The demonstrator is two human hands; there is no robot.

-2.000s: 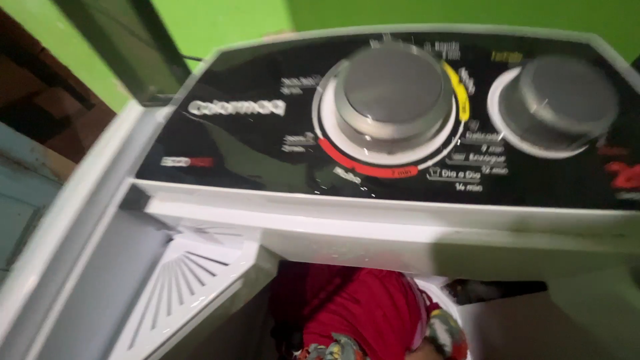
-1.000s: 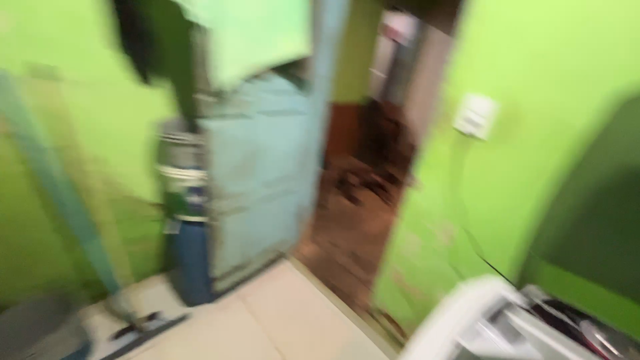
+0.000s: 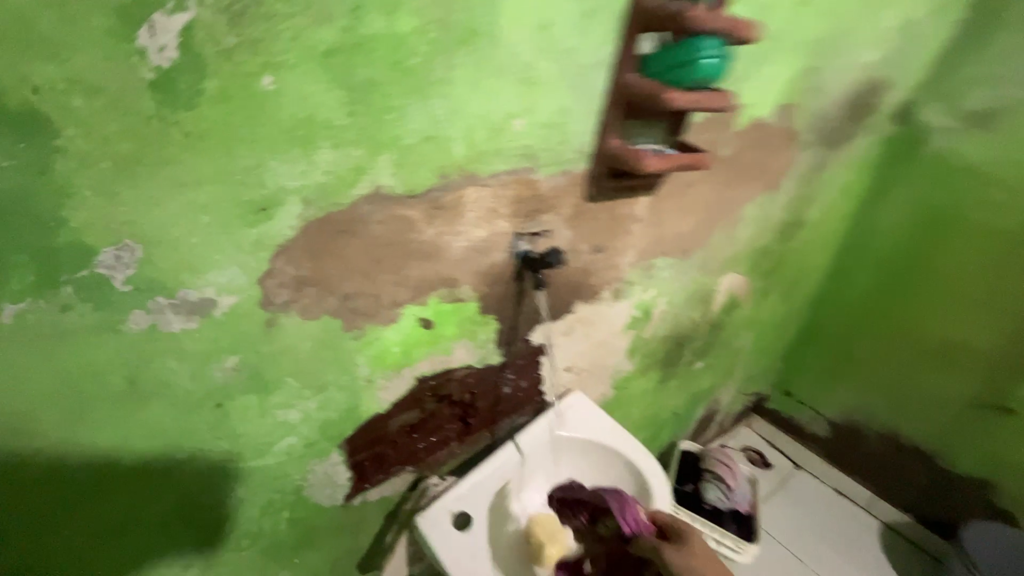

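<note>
My right hand [image 3: 680,548] comes in at the bottom right, its fingers closed on a dark purple cloth [image 3: 596,520] that is held over a white washbasin [image 3: 640,472]. A pale yellow lump [image 3: 546,540], perhaps a sponge or soap, lies in the bowl beside the cloth. Above the basin, a black wall tap [image 3: 540,258] lets a thin stream of water fall into it. My left hand is not in view. The picture is blurred.
A white plastic basket [image 3: 740,548] with dark and pinkish cloth stands on white tile right of the basin. A small brown corner shelf [image 3: 616,120] holding a green round thing [image 3: 686,62] hangs above on the peeling green wall [image 3: 384,96].
The view has swung from the washing machine, past a doorway, to the washbasin. My right hand with the purple cloth has come into view.
</note>
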